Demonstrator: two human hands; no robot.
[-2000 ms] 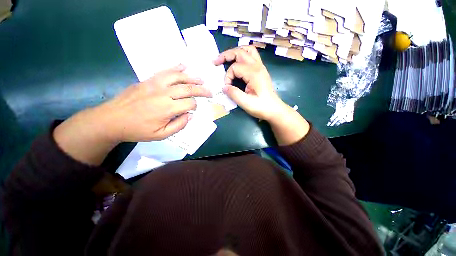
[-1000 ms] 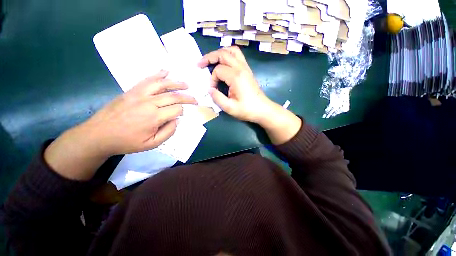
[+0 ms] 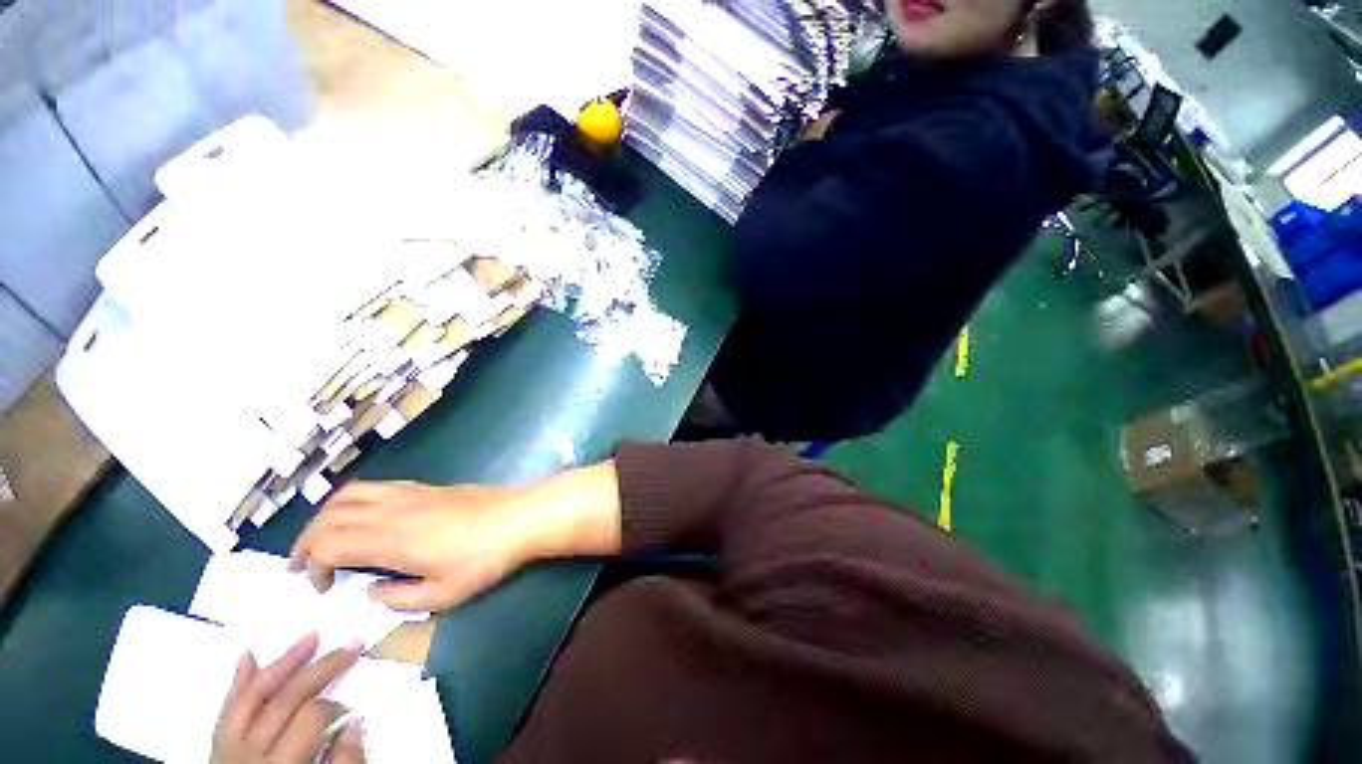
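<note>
A white carton blank [image 3: 165, 679] lies partly unfolded on the dark-green table near the lower left, with a rounded flap at the left and a small tan part showing at the right. My right hand [image 3: 418, 545] is bent over its upper part, fingertips on the white card. My left hand [image 3: 284, 709] holds the lower part with its fingers and is cut off by the bottom edge. What lies under the fingers is hidden.
A fanned stack of carton blanks [image 3: 374, 366] lies beyond my hands, beside crinkled clear packets [image 3: 598, 276]. An orange ball [image 3: 599, 121] sits by a black object. A person [image 3: 911, 224] in dark clothes is at the right by another stack [image 3: 702, 105]. Tall white boxes [image 3: 90, 194] stand far left.
The view has swung to the right, so my hands and the blank now show at the lower left and the neighbour and floor have come in. Both hands are still on the blank.
</note>
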